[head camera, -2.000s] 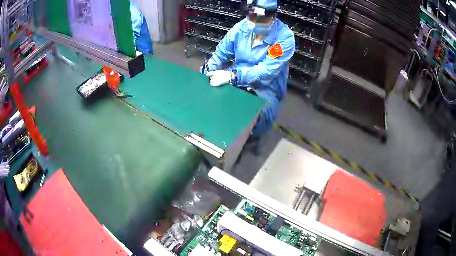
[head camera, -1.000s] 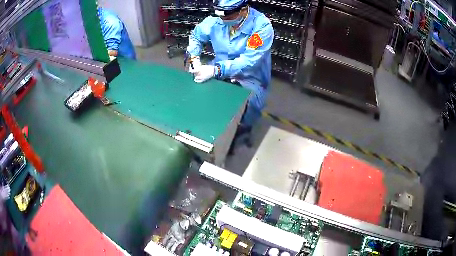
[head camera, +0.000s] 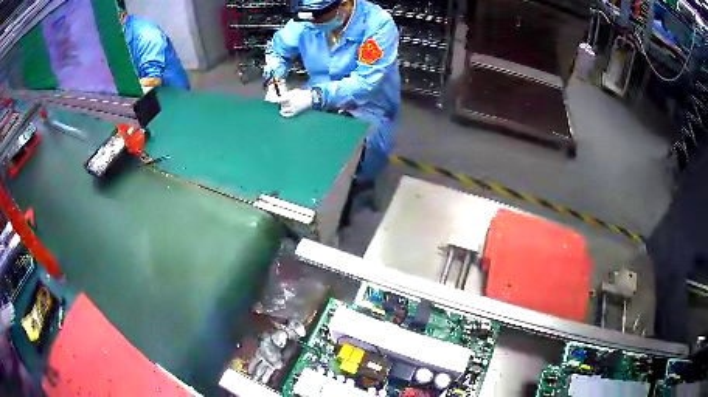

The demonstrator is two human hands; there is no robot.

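Observation:
Neither of my hands is in view. A green circuit board (head camera: 481, 326) lies on the conveyor rails (head camera: 373, 270) at the bottom centre, component side up. It has a long silver-white heatsink (head camera: 400, 339) and a yellow part (head camera: 352, 357). The lower edge of the picture cuts the board off. A second circuit board (head camera: 595, 359) shows at the bottom right, also cut off. A red sheet (head camera: 537, 264) lies on the pale surface beyond the rails.
A green conveyor belt (head camera: 147, 248) runs at left, with a component bin (head camera: 107, 155) beyond it. A large red mat (head camera: 109, 357) is at bottom left. A person in blue (head camera: 349, 70) stands behind the green bench (head camera: 248, 147). Another person's blue sleeve (head camera: 157, 50) shows at upper left.
The view has shifted, so the bench, belt and boards sit further left in the picture. The second board has come into view at the bottom right.

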